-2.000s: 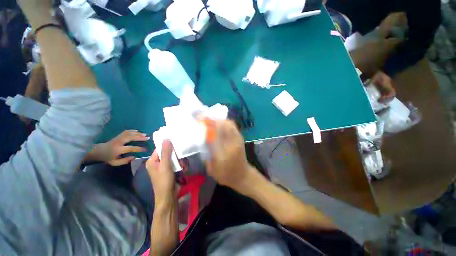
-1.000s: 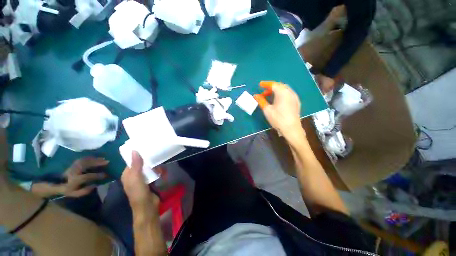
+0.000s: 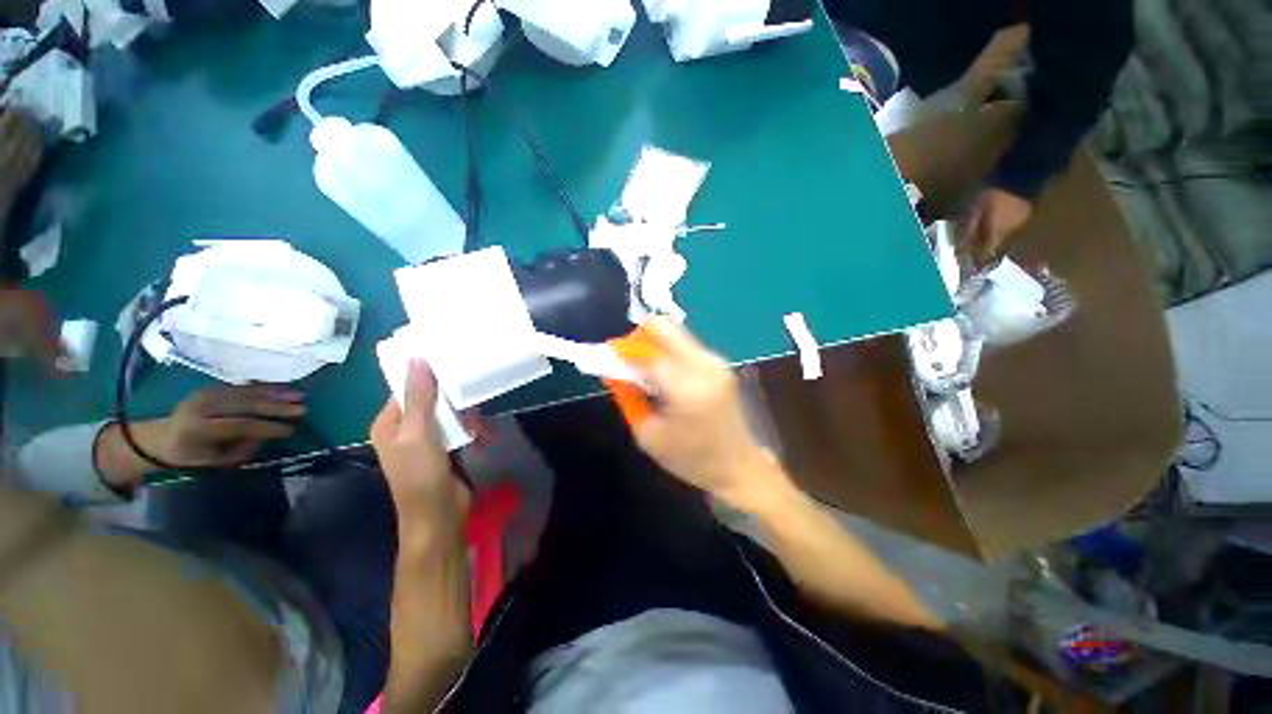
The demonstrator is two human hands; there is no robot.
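My left hand (image 3: 426, 444) holds the white security camera (image 3: 474, 328) by its flat lower end at the table's front edge. Its black rounded head (image 3: 572, 296) points right over the table. My right hand (image 3: 698, 419), with bright orange finger cots, has its fingers closed around the outer end of the thin white antenna (image 3: 565, 352). The fingers are slightly blurred, and I cannot tell whether a cleaning block is between them and the antenna. A crumpled white wipe (image 3: 659, 272) lies beside the black head, touching or close to the bag of swabs (image 3: 663, 186).
A wash bottle (image 3: 384, 188) lies behind the camera. Another white unit (image 3: 262, 310) is at the left near a neighbour's hand (image 3: 230, 426). More units (image 3: 572, 25) line the back. Pink tape (image 3: 805, 346) hangs at the table edge. A cardboard box (image 3: 1074, 419) stands right, with another person's hand (image 3: 997, 221).
My right hand has moved left from the small white block to the antenna and closed on it. The block no longer shows on the table. My left hand still holds the camera.
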